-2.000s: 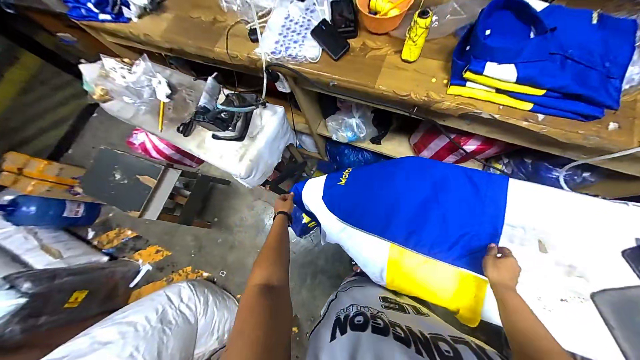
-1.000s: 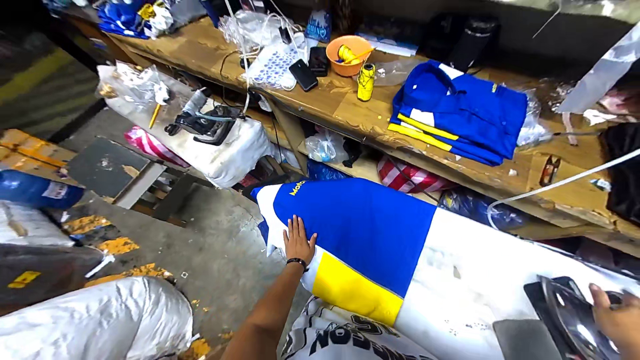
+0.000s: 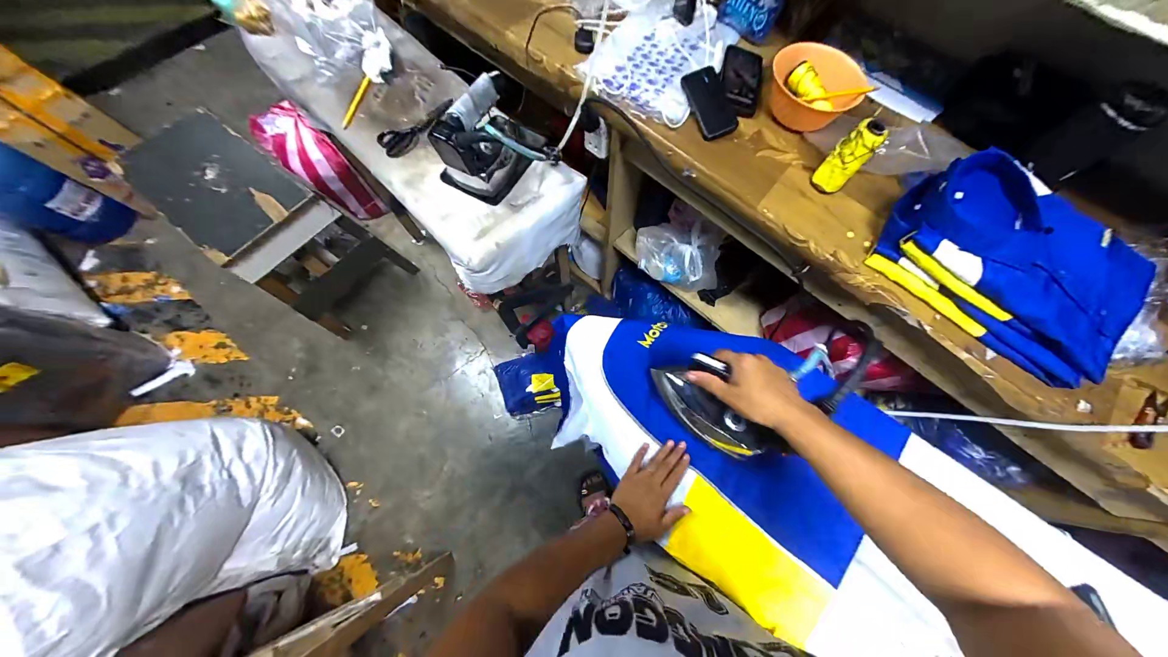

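Note:
A blue, white and yellow garment [image 3: 776,493] lies spread over the narrow end of a white-covered ironing board [image 3: 1022,520]. My right hand [image 3: 753,388] is closed around the handle of a clothes iron [image 3: 707,415], whose soleplate rests on the blue part, its tip pointing up and left. My left hand [image 3: 651,493] lies flat with fingers spread on the white band, beside the yellow panel and just left of the iron. Part of the iron's rear is hidden by my right hand and forearm.
A second iron [image 3: 484,151] and scissors [image 3: 401,139] are on a white padded surface [image 3: 511,219]. The wooden bench [image 3: 776,182] holds folded blue garments [image 3: 1022,265], an orange bowl [image 3: 817,87], a yellow thread spool [image 3: 849,157] and phones [image 3: 710,102]. A white sack [image 3: 173,529] stands lower left.
The iron, at the right with my right hand on it one second ago, is now on the blue part of the garment. Two seconds ago both hands were at the garment without the iron.

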